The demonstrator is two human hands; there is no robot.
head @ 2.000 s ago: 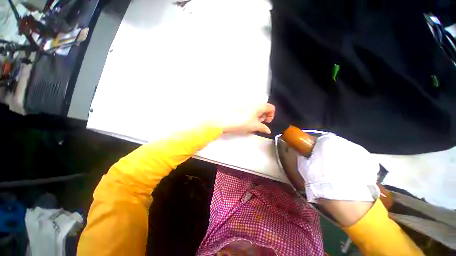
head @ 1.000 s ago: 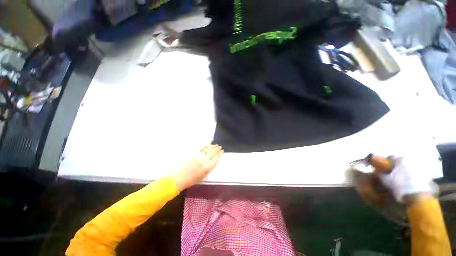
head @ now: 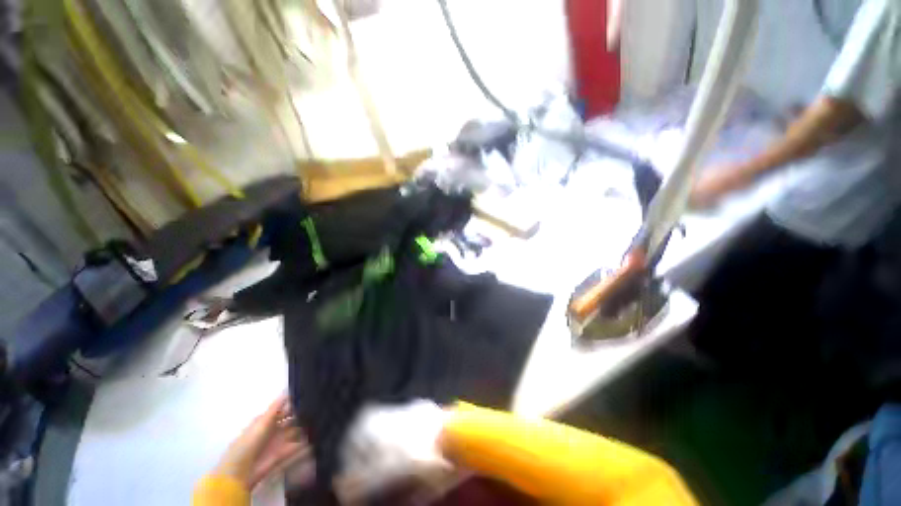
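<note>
The black garment body lies on the white pressing table, with green lettering towards its back. My left hand, bare, is at the garment's near left edge; whether its fingers grip the cloth is unclear. My right hand, in a white glove and blurred, is over the garment's near part; its fingers cannot be made out. The steam iron, with an orange-brown handle, stands at the right table edge, away from both hands.
A pale steam hose rises from the iron. Another person is at the right, an arm reaching over the table. A tan bar and pale crumpled cloth lie at the back. A long dark padded shape is back left.
The view has swung up and right. My right hand has let go of the iron, which now stands at the right, and has moved left onto the garment. My left hand remains by the garment's left edge.
</note>
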